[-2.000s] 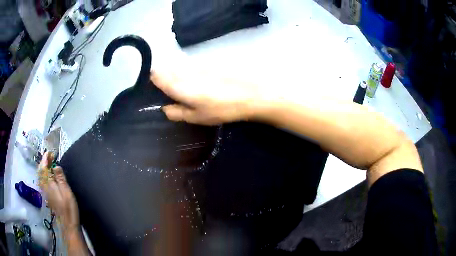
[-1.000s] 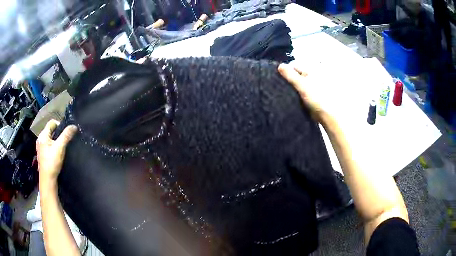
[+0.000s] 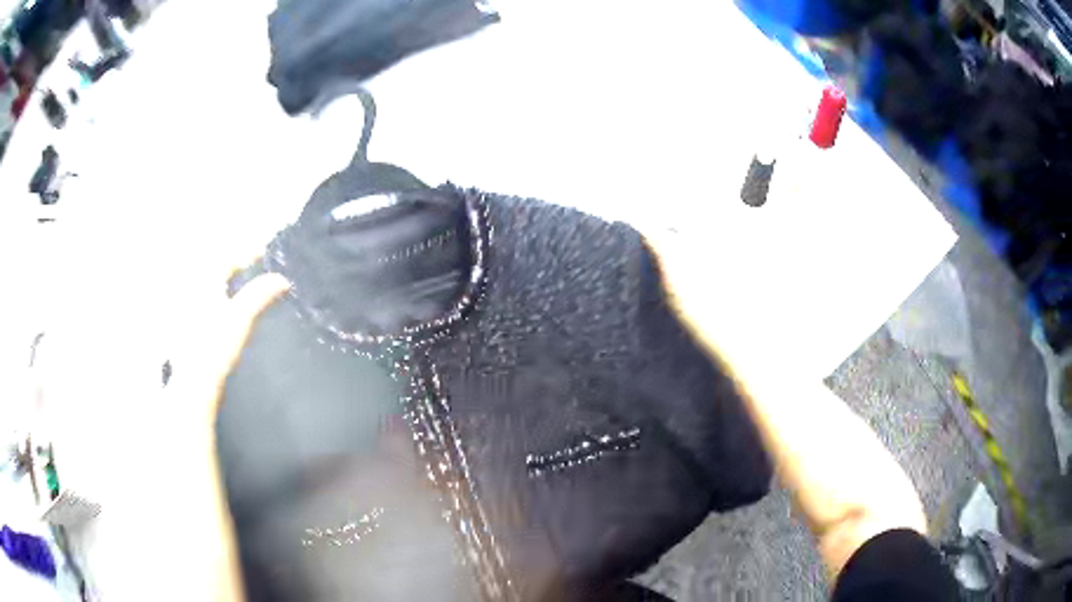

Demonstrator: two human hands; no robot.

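Note:
The black tweed jacket [image 3: 564, 341] lies front up over the white table, with speckled trim round the neck, down the front and on the pockets. A black hanger [image 3: 366, 135] sits inside it, its hook pointing away from me above the neckline. My left hand [image 3: 261, 285] is at the jacket's left shoulder beside the neckline, fingers closed on the cloth edge. My right hand [image 3: 672, 268] is at the right shoulder edge, washed out by glare against the table; its fingers cannot be made out. The right forearm runs along the right sleeve.
Folded dark cloth [image 3: 364, 41] lies at the back of the white table [image 3: 623, 106]. A red thread cone [image 3: 828, 118] and a dark cone [image 3: 758, 181] stand near the right edge. A purple object [image 3: 26, 550] is at lower left. Blue and dark things stand beyond the right edge.
The jacket was raised and spread by both hands a second ago; it now lies lower and flatter, with the hanger hook in sight again. The view has tilted down.

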